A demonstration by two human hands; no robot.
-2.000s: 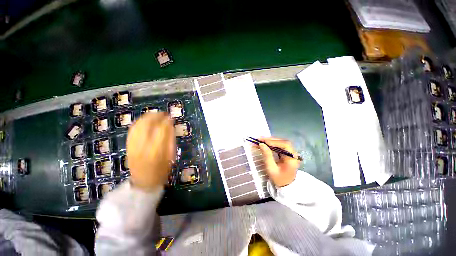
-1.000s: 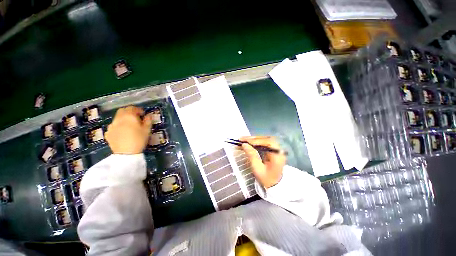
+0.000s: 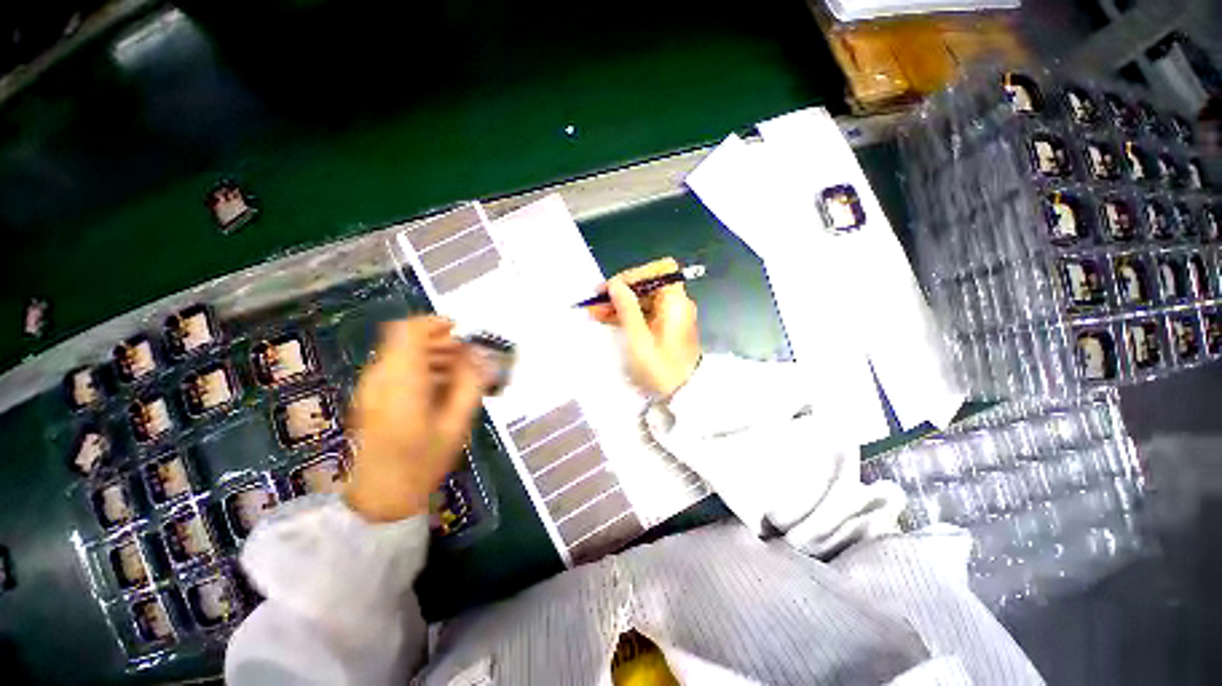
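My left hand point(image 3: 409, 409) holds a small black square housing point(image 3: 491, 359) at its fingertips, blurred, over the left part of the label strips. My right hand point(image 3: 657, 328) holds dark tweezers point(image 3: 646, 287) like a pen, their tip pointing left toward the housing and apart from it. Whether a piece sits at the tip is too small to tell. The grey-brown label sheet point(image 3: 570, 469) lies below and between the hands. The mostly white liner sheet point(image 3: 556, 241) lies beside it. The clear working tray point(image 3: 248, 462) on the left holds many housings; my left hand and sleeve hide part of it.
White paper point(image 3: 838, 308) bearing a single housing point(image 3: 842, 208) lies to the right. Stacked clear trays point(image 3: 985, 248) with housings stand far right, an empty blister tray point(image 3: 1012, 496) below them. Two housings lie on the green belt point(image 3: 442, 121) beyond the pale rail point(image 3: 322, 261).
My left hand has moved from the tray to the label strips with a housing. My right hand has lifted away from the grey-brown labels. The view has shifted right.
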